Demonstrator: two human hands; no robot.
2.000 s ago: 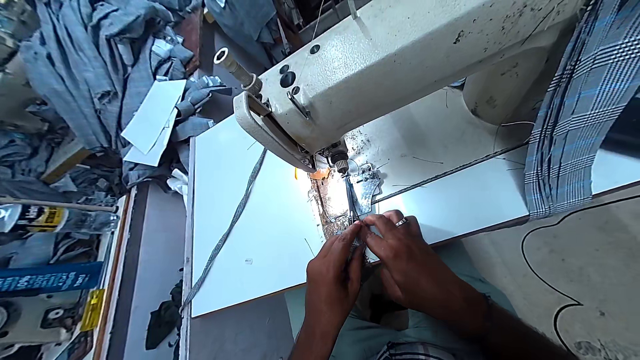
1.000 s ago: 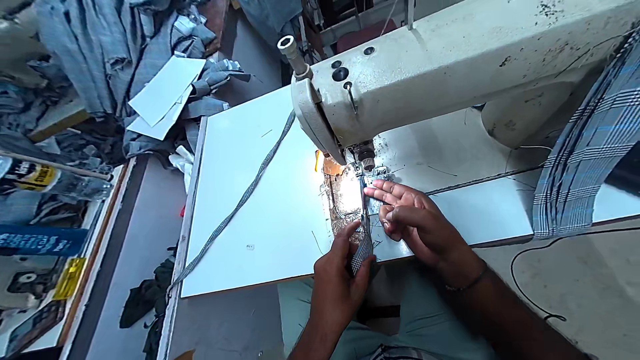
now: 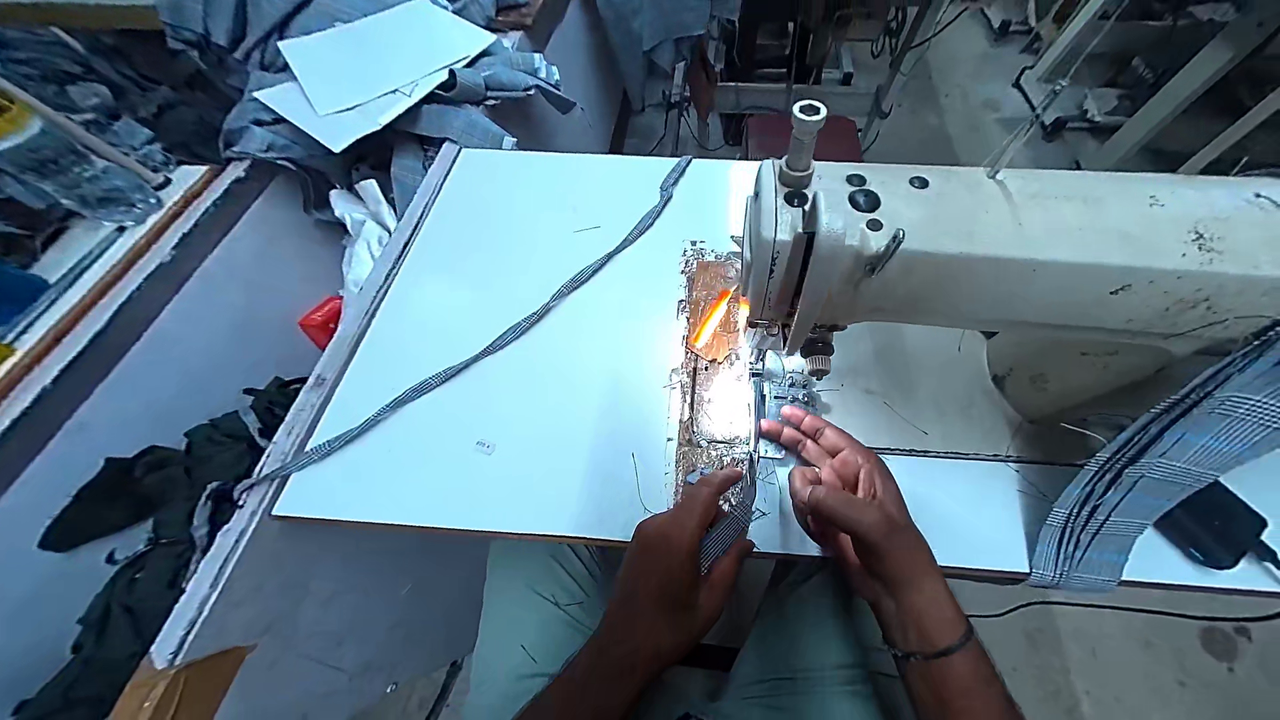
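My left hand (image 3: 690, 550) grips a narrow folded strip of checked fabric (image 3: 732, 525) near the front edge of the white table. The strip runs up from it to the presser foot area of an industrial sewing machine (image 3: 900, 250). Just right of the strip is my right hand (image 3: 850, 490), its first fingers extended with the tips beside the strip and the other fingers curled. Whether the right fingers touch the fabric cannot be told. A long twisted checked strip (image 3: 520, 325) lies diagonally across the white tabletop (image 3: 560, 430).
Stacked checked fabric pieces (image 3: 1120, 500) hang over the table's front edge at right, beside a black device (image 3: 1210, 525) with a cable. White paper sheets (image 3: 390, 60) rest on grey cloth at upper left. Dark cloth (image 3: 150, 500) lies left of the table.
Two seconds ago both hands were together at the strip; now they are apart, the left lower on it and the right beside it with fingers extended. The view has turned.
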